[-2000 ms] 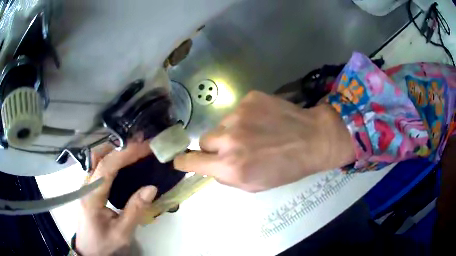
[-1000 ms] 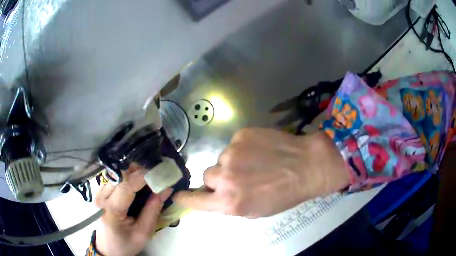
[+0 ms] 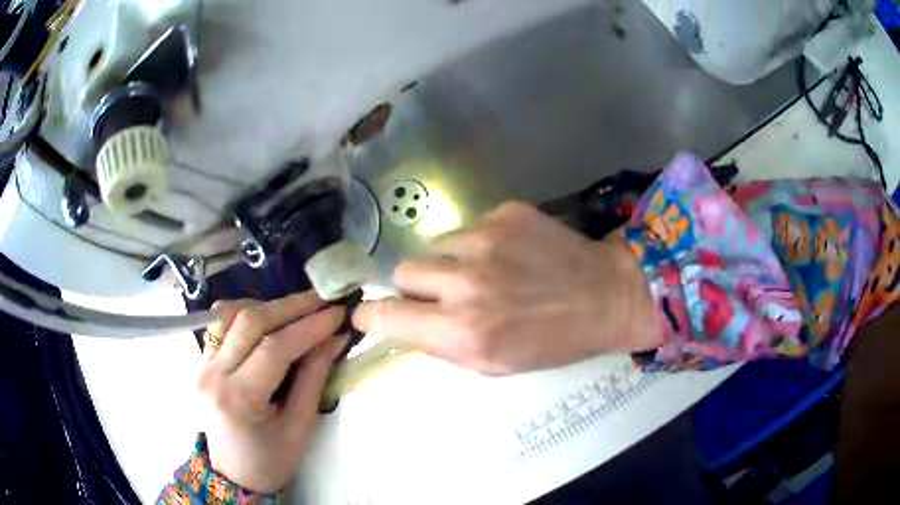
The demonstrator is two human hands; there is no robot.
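Observation:
A dark bag piece (image 3: 232,281) lies partly under the machine head, behind and beneath my left fingers. My left hand (image 3: 271,380) has its fingers bent together on the dark fabric, close to the needle area. My right hand (image 3: 513,291) comes in from the right, its index finger and thumb at the fabric's edge beside the left fingertips. The pale machine lamp block (image 3: 337,270) hides part of the needle area. The presser foot and any zip cannot be made out.
Dark thread snips (image 3: 617,197) lie on the steel bed behind my right wrist. A ribbed tension knob (image 3: 134,170) and wire thread guides (image 3: 183,274) are at left. A grey hose (image 3: 109,318) crosses at left. A printed ruler (image 3: 577,414) marks the white tabletop. A black cord (image 3: 857,104) lies top right.
My left fingers have drawn closer together near the needle area. More dark fabric shows behind them at left. My right hand stays beside the needle area, its sleeve now covering more of the snips.

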